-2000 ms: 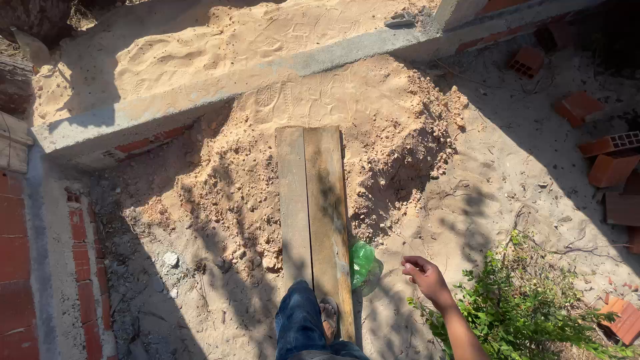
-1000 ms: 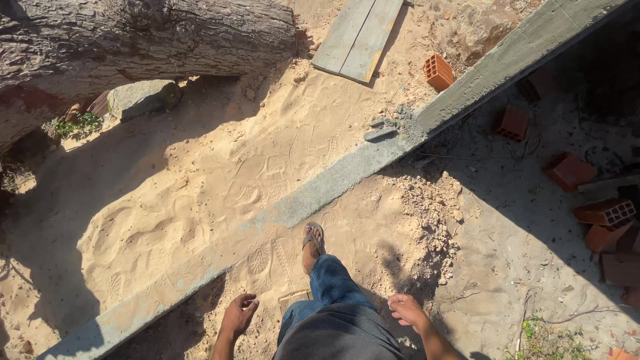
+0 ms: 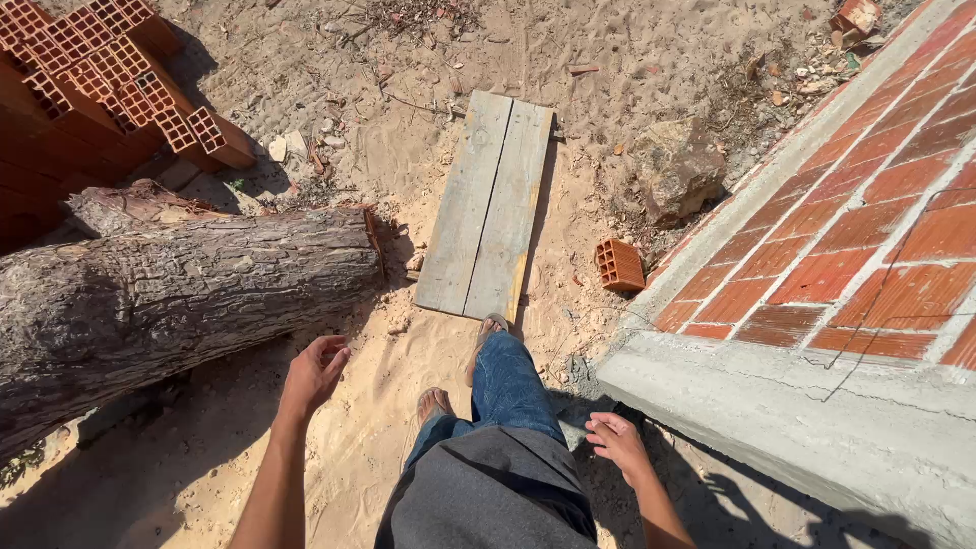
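Observation:
My left hand [image 3: 314,375] hangs in the air with nothing in it, its fingers loosely curled and apart, near the end of a thick tree log [image 3: 191,290]. My right hand [image 3: 616,442] is also without any object, fingers slightly bent, beside the corner of a concrete ledge [image 3: 762,404]. Between and beyond my hands lies a panel of two wooden planks [image 3: 488,206] on the sand. One sandaled foot [image 3: 492,326] is at the panel's near end. The other foot [image 3: 435,404] stands on the sand behind it.
A hollow clay brick [image 3: 620,264] and a large rock [image 3: 679,169] lie right of the planks. A brick wall [image 3: 846,259] runs along the right, with a thin wire hanging over it. Stacked hollow bricks [image 3: 122,84] stand at the upper left. Twigs and rubble litter the ground.
The view has moved forward past the concrete beam to the wooden panel, which was at the upper edge one second ago. My left hand, out of view in the oldest frame, is now visible.

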